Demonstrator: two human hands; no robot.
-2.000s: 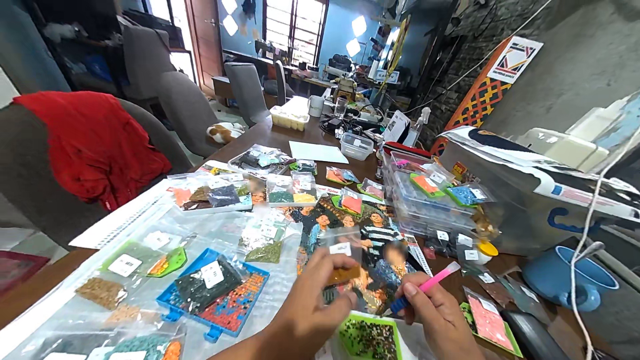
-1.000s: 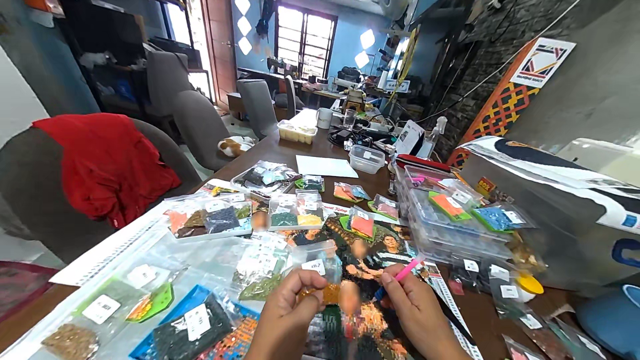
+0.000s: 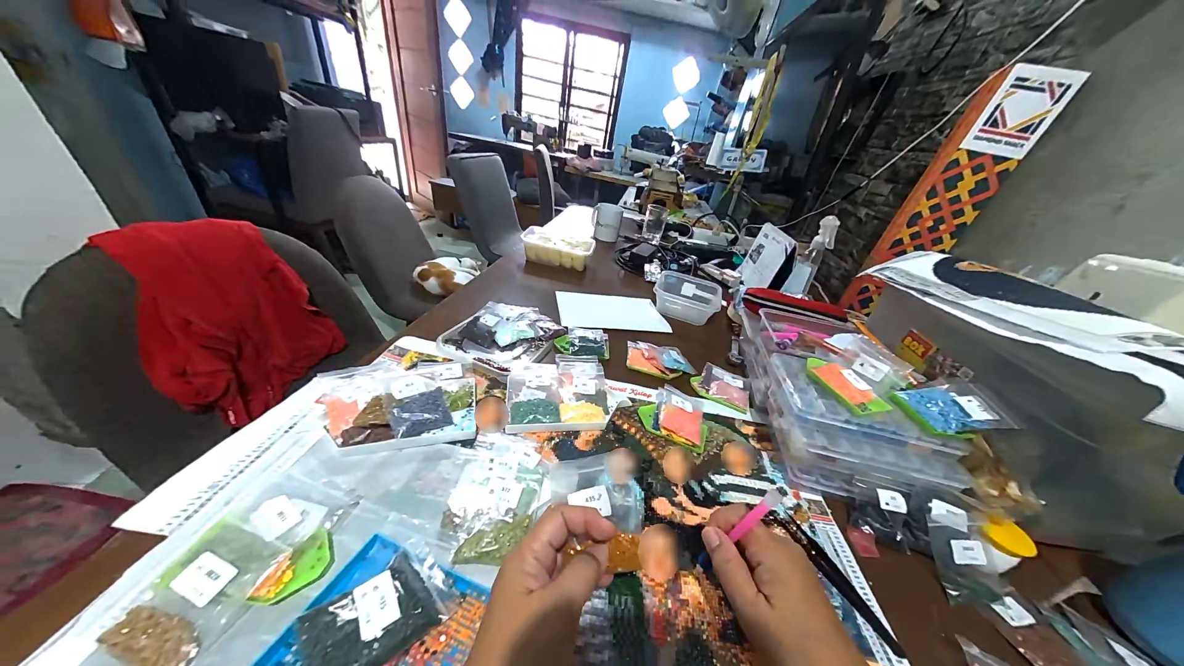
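My left hand (image 3: 555, 573) pinches a small zip bag of amber-orange beads (image 3: 622, 552) that bears a white label. To its right, my right hand (image 3: 768, 573) holds a pink pen-like tool (image 3: 756, 515), tip hidden by the fingers. Both hands are over a partly beaded diamond-painting picture (image 3: 684, 601) on the table. Left of them are a bag of olive-green beads (image 3: 490, 541) and a blue tray (image 3: 379, 555) of orange beads, with a bag of dark beads (image 3: 370, 615) on it. A bag of tan beads (image 3: 148, 636) and a green tray (image 3: 305, 569) are farther left.
Stacked clear plastic cases (image 3: 832, 435) stand at the right, with bead bags and green trays on top. Beyond the picture are more bead bags (image 3: 421, 412), white paper (image 3: 612, 312) and a clear container (image 3: 687, 296). A red garment (image 3: 213, 314) hangs over a chair at the left.
The view has shifted. The green tray of dark beads seen below the hands two seconds ago is out of sight. Both hands still hold the bag and the pink tool.
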